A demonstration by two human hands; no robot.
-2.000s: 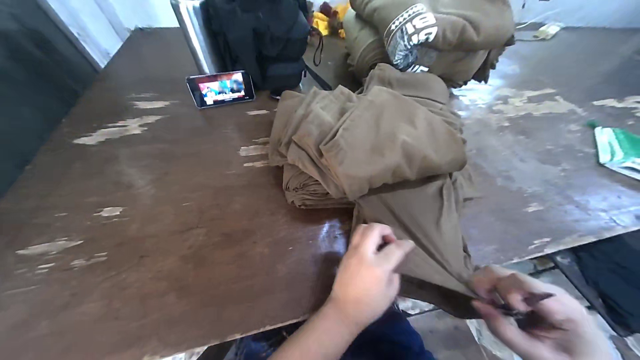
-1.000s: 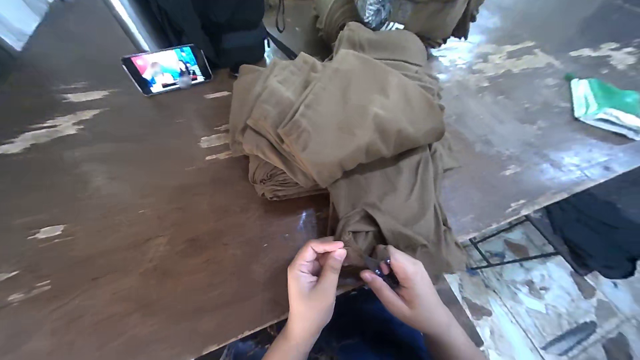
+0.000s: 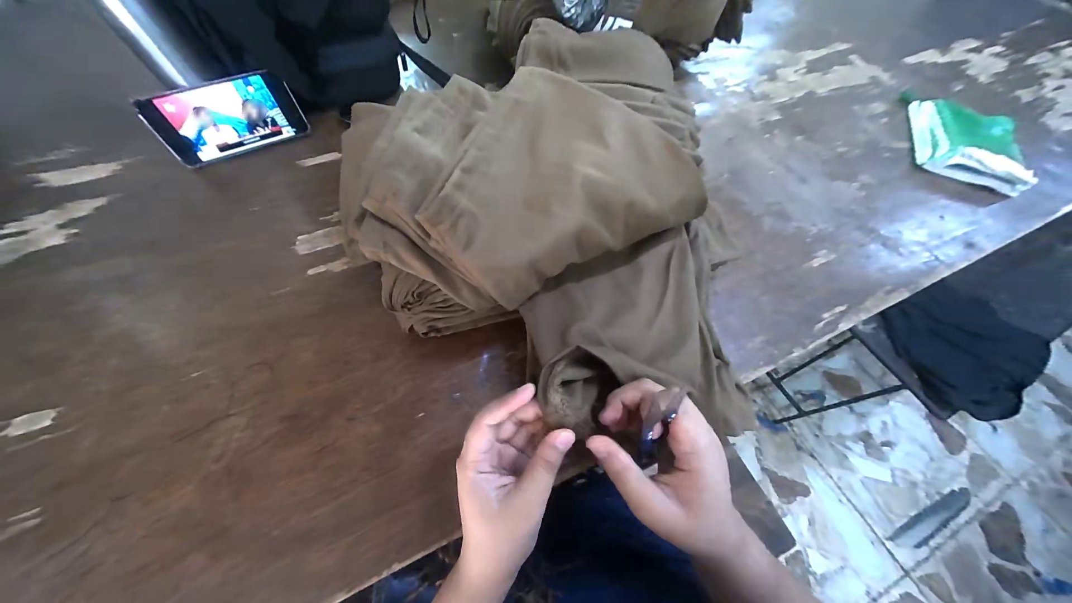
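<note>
A pile of folded brown fabric garments [image 3: 536, 184] lies on the worn wooden table. From its near side hangs a brown fabric tube, perhaps a sleeve or leg [image 3: 636, 301], with its open end [image 3: 574, 394] facing me at the table's edge. My left hand [image 3: 507, 469] pinches the left rim of that opening between thumb and fingers. At the opening's right side is my right hand [image 3: 670, 469], its fingertips at the cloth; a small dark tool with a loop handle, probably thread snips [image 3: 657, 423], rests in its fingers.
A phone [image 3: 222, 117] with a lit screen leans at the back left, near a black bag [image 3: 310, 50] and a metallic cylinder [image 3: 138, 38]. More brown clothing [image 3: 695, 21] lies behind the pile. A green and white packet [image 3: 971, 146] is at the right. Dark cloth [image 3: 971, 343] covers a metal-framed seat.
My hands have come together at the cloth's end; two seconds ago they were farther apart, with the fabric stretched toward my right hand. The opening now faces me. The view has shifted.
</note>
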